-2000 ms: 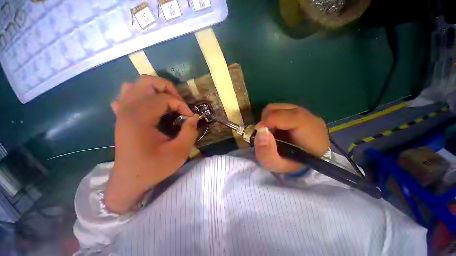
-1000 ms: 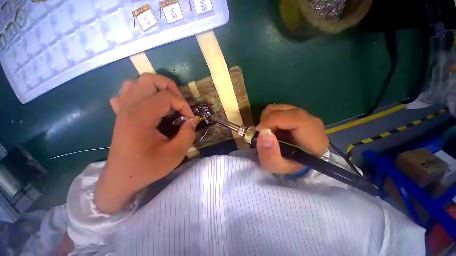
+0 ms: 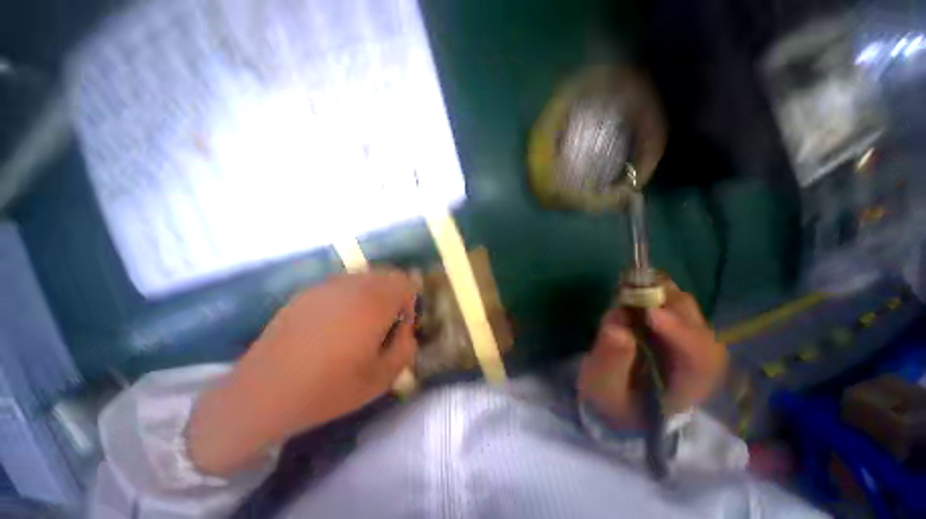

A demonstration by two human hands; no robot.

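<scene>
The picture is blurred. My right hand [image 3: 655,355] grips the soldering iron [image 3: 640,238], held upright in view, its tip at the edge of the round pot of metal wool [image 3: 597,139]. My left hand [image 3: 315,350] is over the left part of the brown work pad [image 3: 498,294], fingers curled together. A small dark bit shows at its fingertips, but what it holds, if anything, is hidden or too blurred to tell. The small assembly cannot be made out.
A large white blister tray [image 3: 254,142], glaring bright, lies at the back left. Cream tape strips [image 3: 465,294] cross the pad. Clear plastic items [image 3: 828,96] are at the far right. A blue frame [image 3: 828,436] stands at the lower right.
My right hand has taken the iron's tip off the assembly and swung it right and forward to the metal-wool pot. The view has shifted, and the assembly no longer shows at my left fingertips.
</scene>
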